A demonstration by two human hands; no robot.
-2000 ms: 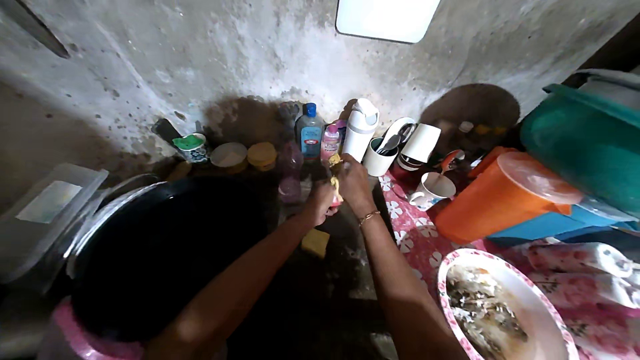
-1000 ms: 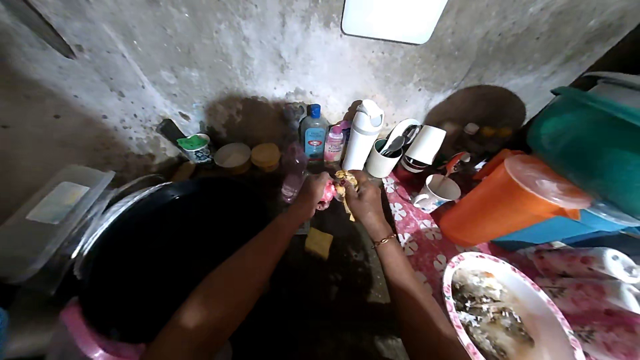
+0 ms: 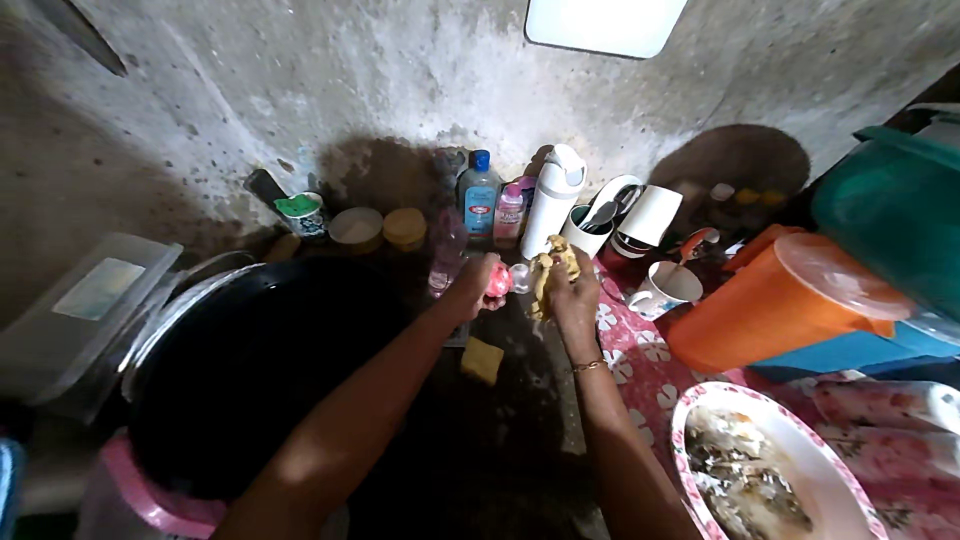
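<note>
My left hand [image 3: 480,285] is closed around a small pink and clear object [image 3: 507,279], perhaps a small bottle; its exact kind cannot be told. My right hand [image 3: 571,289], with a bracelet at the wrist, grips a crumpled yellow cloth or sponge [image 3: 547,274] just right of the clear end. Below the hands a yellow sponge square [image 3: 482,360] lies on the dark wet counter [image 3: 517,420]. A clear pinkish plastic bottle [image 3: 448,251] stands behind my left hand. Beyond the hands are a blue-capped bottle [image 3: 478,199], a pink bottle [image 3: 509,214] and a white flask [image 3: 553,199].
A large black basin [image 3: 262,375] fills the left. At right are a utensil cup [image 3: 587,234], a mug [image 3: 664,291], an orange pitcher [image 3: 765,300] and a pink-rimmed basin [image 3: 694,450] holding cloudy water and scraps. Small tubs [image 3: 356,229] stand by the wall.
My hands, close together before, are now slightly apart. The clear end of the pink object shows between them. The yellow sponge square lies on the counter as before.
</note>
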